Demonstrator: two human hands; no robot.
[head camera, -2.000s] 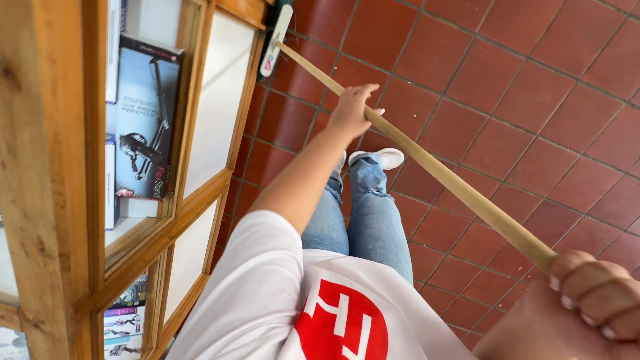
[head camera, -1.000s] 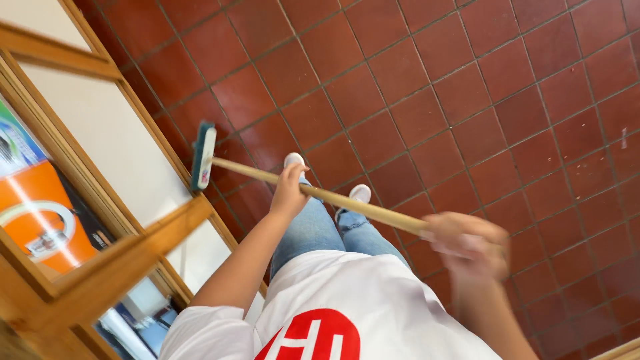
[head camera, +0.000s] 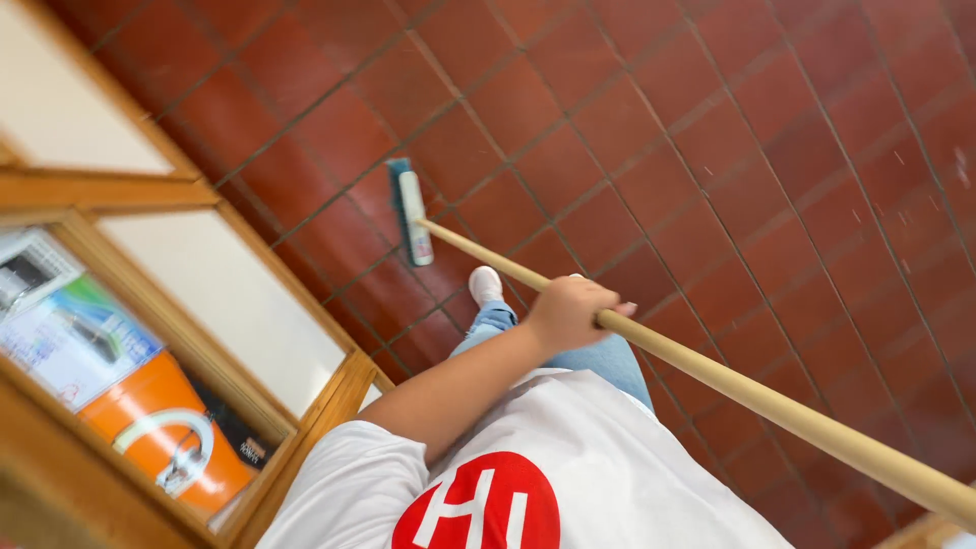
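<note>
My left hand (head camera: 573, 313) is closed around the pale wooden handle of a push broom (head camera: 762, 396), above my jeans. The handle runs from the broom head down to the right edge of the view. The broom head (head camera: 414, 219), white on top with blue-green bristles, lies on the red tiled floor (head camera: 671, 191), beyond my feet and to the left. My right hand is out of view, and the far end of the handle is cut off by the frame edge.
A wood-framed glass cabinet (head camera: 328, 396) stands along the left, holding boxed goods and an orange package (head camera: 164, 427). My white shoe (head camera: 485, 285) is close to the broom head. Small pale bits lie on the tiles at the right. A light-coloured edge shows at the bottom right corner.
The broom head, at the cabinet's foot in the earlier frames, is now out on the tiles away from it. My right hand, on the handle before, has left the view. The view has shifted.
</note>
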